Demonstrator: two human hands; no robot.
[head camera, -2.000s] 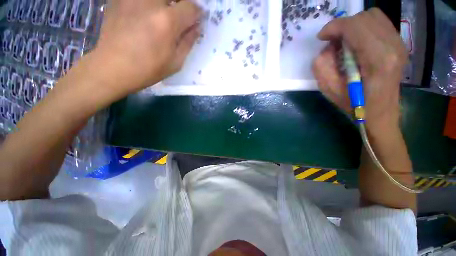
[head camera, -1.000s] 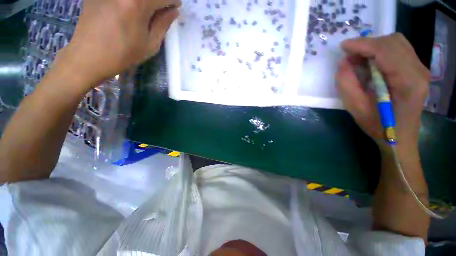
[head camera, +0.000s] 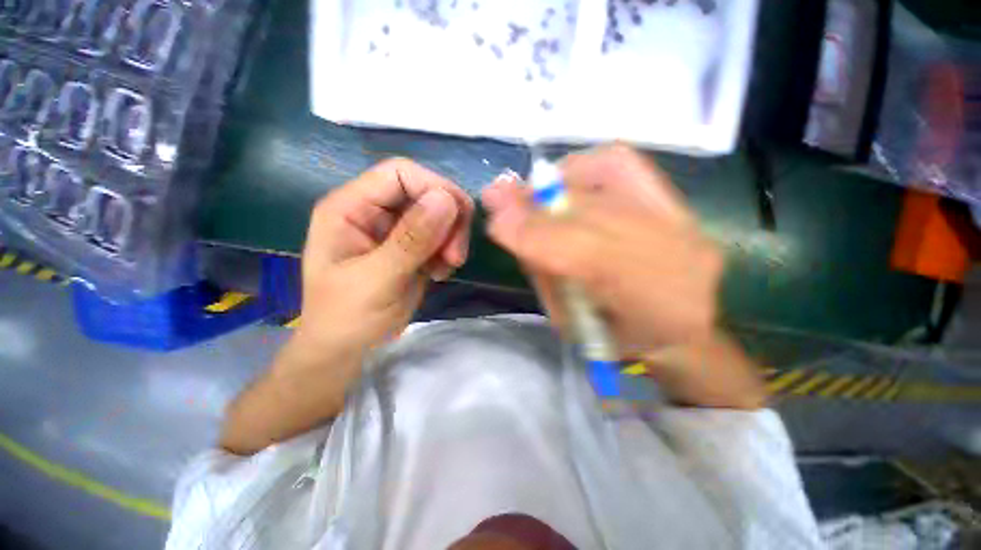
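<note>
My left hand (head camera: 387, 242) is in front of the bench edge, fingers curled with thumb against the index finger; I cannot tell whether a small piece is between them. My right hand (head camera: 619, 252) is just right of it, blurred, and holds the vacuum pen (head camera: 584, 322) with its blue parts showing above and below the fingers. The two hands are close but apart. The white parts tray (head camera: 430, 138) lies behind them, with small dark components (head camera: 543, 48) scattered in both compartments. The pen's tip is not clear.
Clear blister tray (head camera: 161, 204) with metal frames at left, over a blue object (head camera: 145, 319). Black box (head camera: 844, 81) right of the parts tray, clear plastic bag (head camera: 914, 118) at far right, orange-red object (head camera: 932, 236) at the right bench edge. A dark thin stick (head camera: 764, 188) lies on the green bench (head camera: 823, 252).
Both hands have come away from the tray sides and together near my chest. The pen has moved left with my right hand. The view has shifted, so the tray sits higher in the picture.
</note>
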